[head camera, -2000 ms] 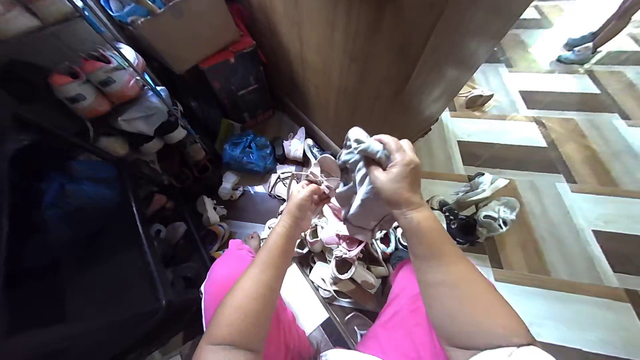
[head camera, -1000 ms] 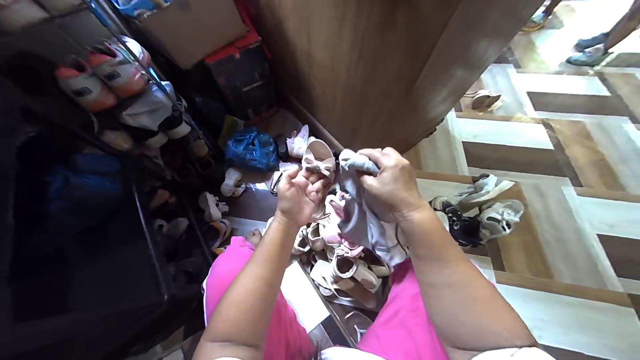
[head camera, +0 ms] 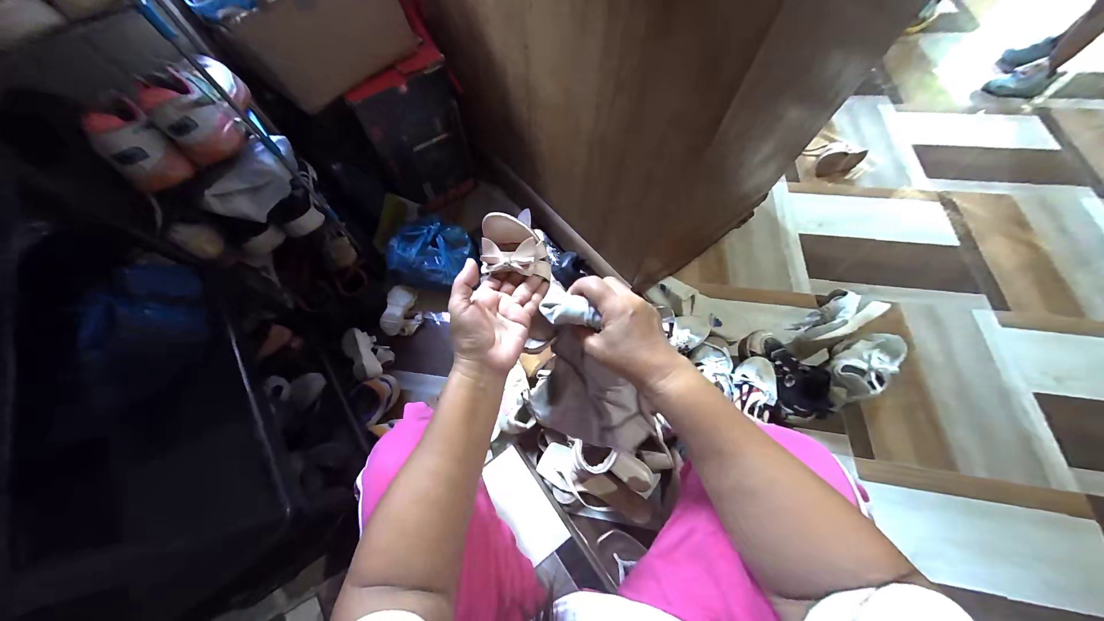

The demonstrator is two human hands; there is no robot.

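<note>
My left hand (head camera: 493,321) is palm up, its fingers under and against a beige sandal with a bow (head camera: 511,256). The sandal's toe end points away from me. Just to the right, my right hand (head camera: 623,332) grips a bunched grey cloth (head camera: 591,388), with one end of it poking out toward the sandal and the rest hanging down. Below the cloth lies a pile of light-coloured sandals and shoes (head camera: 604,470), partly covered by it. Whether the cloth touches the sandal cannot be told.
A wooden cabinet panel (head camera: 655,112) rises ahead. Shoes fill a rack (head camera: 250,121) at left, above a black bin (head camera: 129,414). A blue plastic bag (head camera: 429,252) lies beyond my left hand. More shoes (head camera: 802,371) sit on the patterned floor at right. A person's feet (head camera: 1026,73) show at upper right.
My left hand has turned palm up beneath the sandal, which was partly hidden by the fingers two seconds ago. The grey cloth, earlier bunched up higher, now hangs lower from my right hand.
</note>
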